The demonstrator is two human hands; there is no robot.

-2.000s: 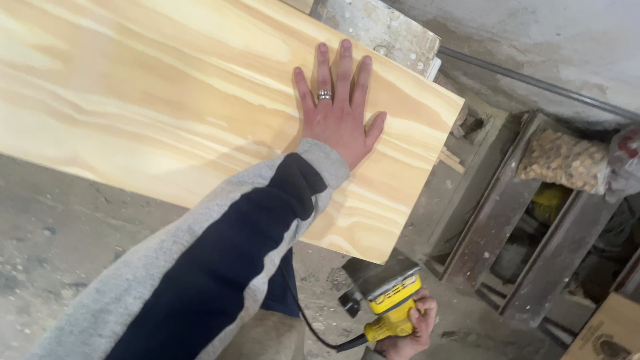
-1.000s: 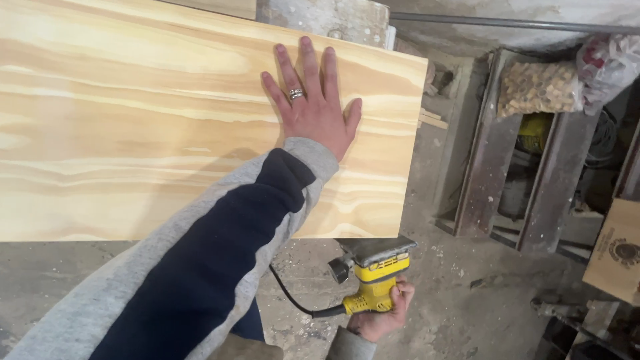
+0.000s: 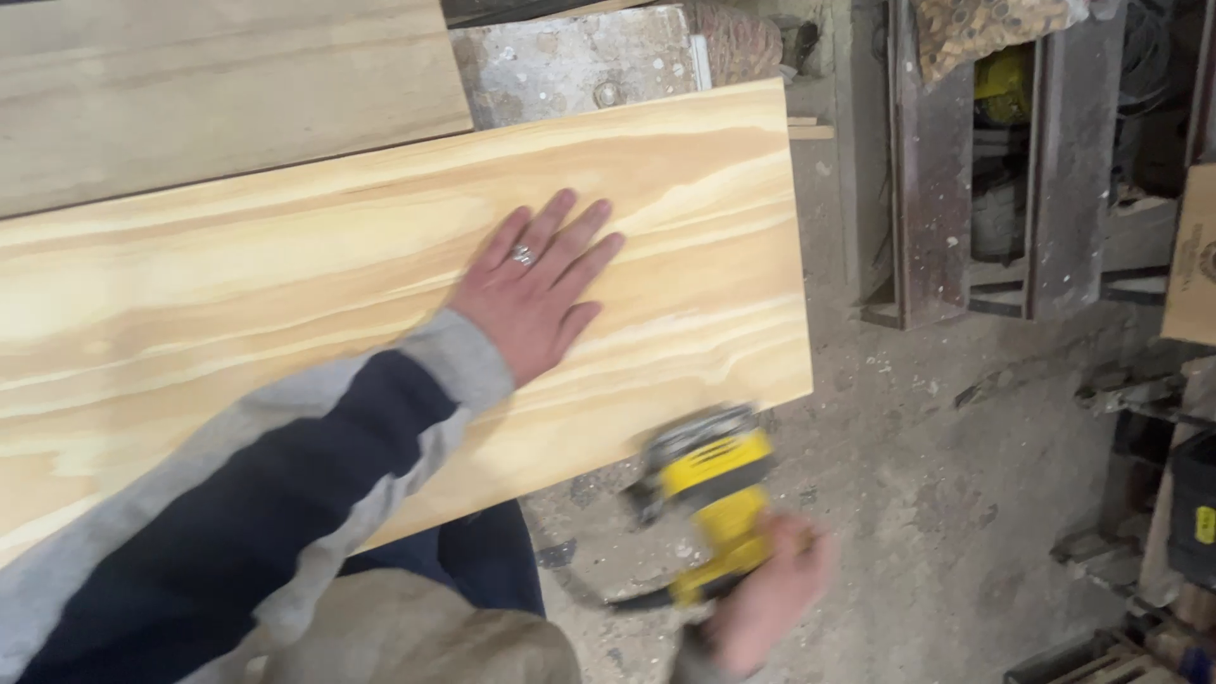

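A wide pale pine board [image 3: 684, 256] with streaked grain spans the left and middle of the head view. My left hand [image 3: 537, 285], wearing a ring, lies flat on its face with the fingers spread. At the board's near edge, close to its right corner, is a yellow and black electric sander [image 3: 722, 475], blurred, with a dark cord. My right hand [image 3: 774, 589] grips its body from the right. The sander's base is turned to the board's edge; whether they touch I cannot tell.
Another wooden board [image 3: 218, 85] lies beyond at the upper left, beside a paint-spotted surface [image 3: 579, 62]. Dark metal beams [image 3: 936, 190] stand at the right, with a bag of small wooden pieces [image 3: 988, 28] on top. A cardboard box [image 3: 1192, 256] is at the right edge.
The view has turned and shifted, bringing more of the second board into sight. My right hand still holds the sander, which is tilted differently against the board's edge. My left hand remains flat on the board.
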